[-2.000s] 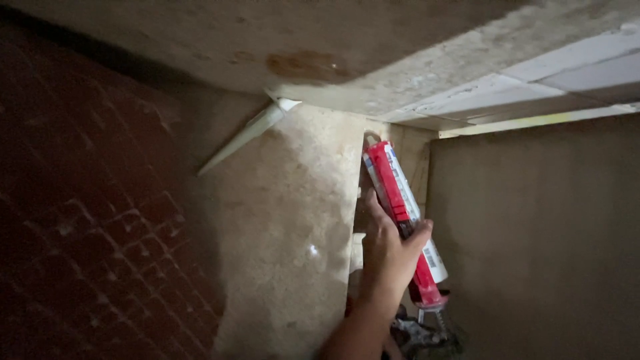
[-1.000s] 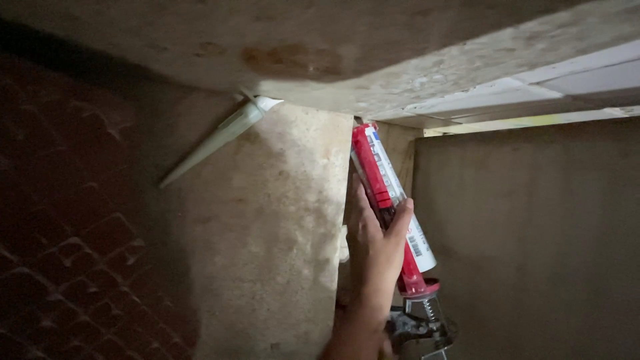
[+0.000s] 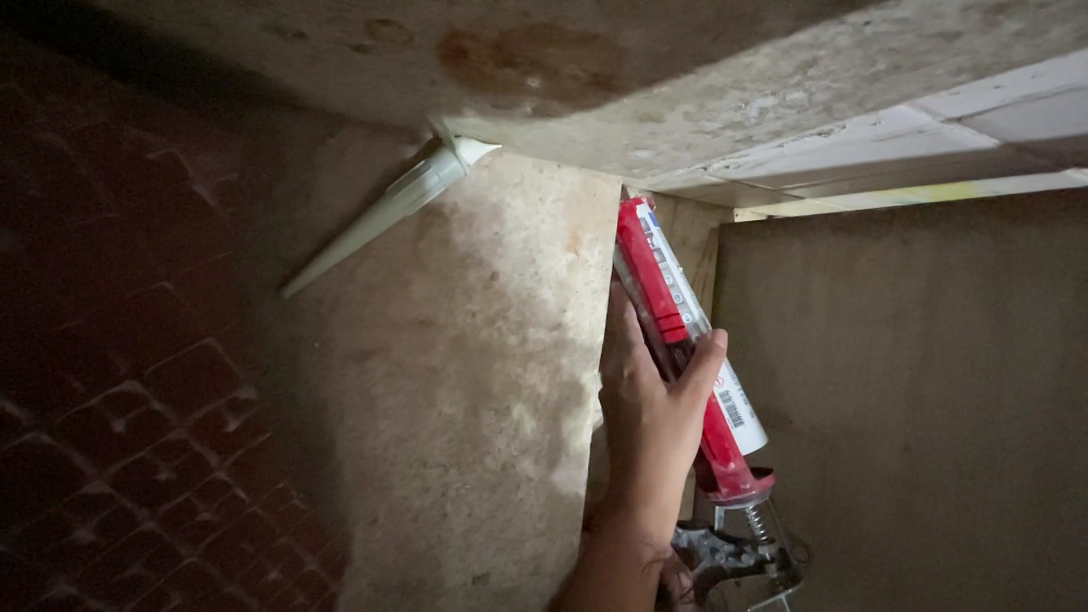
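Observation:
My left hand [image 3: 659,399] is wrapped around the red barrel of a caulking gun [image 3: 731,459], thumb over its white sealant cartridge [image 3: 744,416]. The gun slants up and left, its front end at the edge of a stained, pale panel [image 3: 476,382], near the corner under a slab. Whether a nozzle tip touches the joint is hidden. Low in the view, behind my left forearm, a small part of my right hand [image 3: 677,582] shows at the gun's dark handle and trigger [image 3: 718,552]. Its fingers are mostly hidden.
A pale tapered plastic nozzle [image 3: 387,208] sticks out from the joint between panel and slab [image 3: 544,127]. Dark red tiles [image 3: 161,399] lie at left. White tiles [image 3: 935,140] run along the upper right, above a flat brownish panel [image 3: 901,382].
Against the pale panel's edge, the gun has shifted slightly, its front end now closer to that edge. My left hand keeps its hold on the barrel.

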